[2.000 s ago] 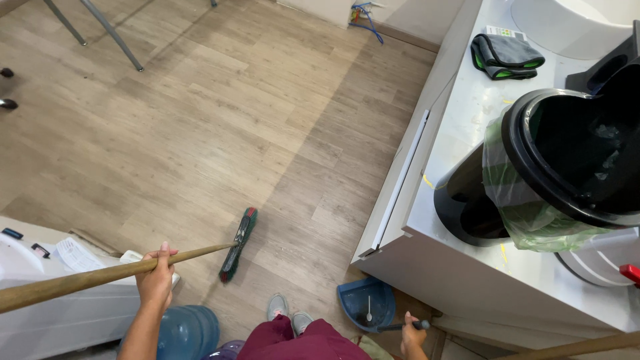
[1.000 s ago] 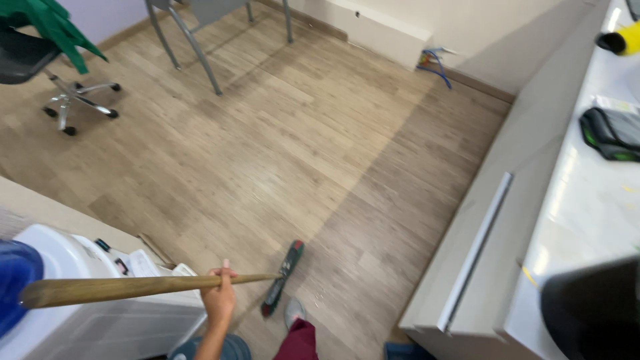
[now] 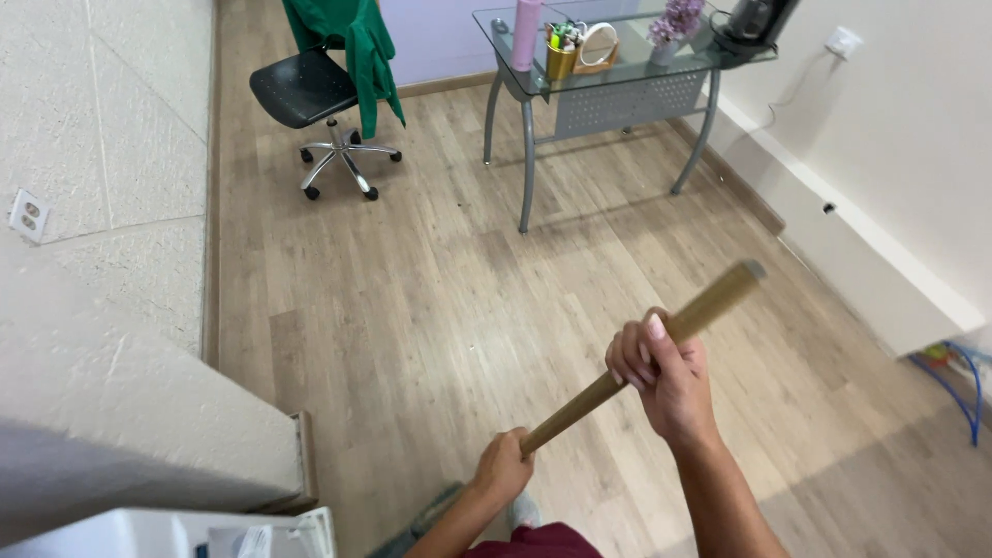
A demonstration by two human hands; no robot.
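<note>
A wooden broom handle (image 3: 573, 409) runs slantwise across the lower middle of the head view, its free end pointing up and to the right. My right hand (image 3: 659, 364) is closed around it near that end. Lower down the handle, my left hand (image 3: 504, 465) grips it too. The broom's head (image 3: 430, 518) shows only in part beside my left forearm, low on the wood-look floor (image 3: 403, 310). One of my shoes (image 3: 525, 511) is just right of my left wrist.
A black swivel chair (image 3: 304, 87) with a green garment stands at the upper left. Beyond the floor is a glass-topped desk (image 3: 620, 74) with metal legs. Walls flank both sides; a wall corner (image 3: 232, 434) and white appliance (image 3: 124, 535) are lower left. Blue cables (image 3: 965, 395) hang at right.
The view has swung left and up to the chair and desk. My right hand, near a dustpan two seconds ago, is now on the broom handle with my left.
</note>
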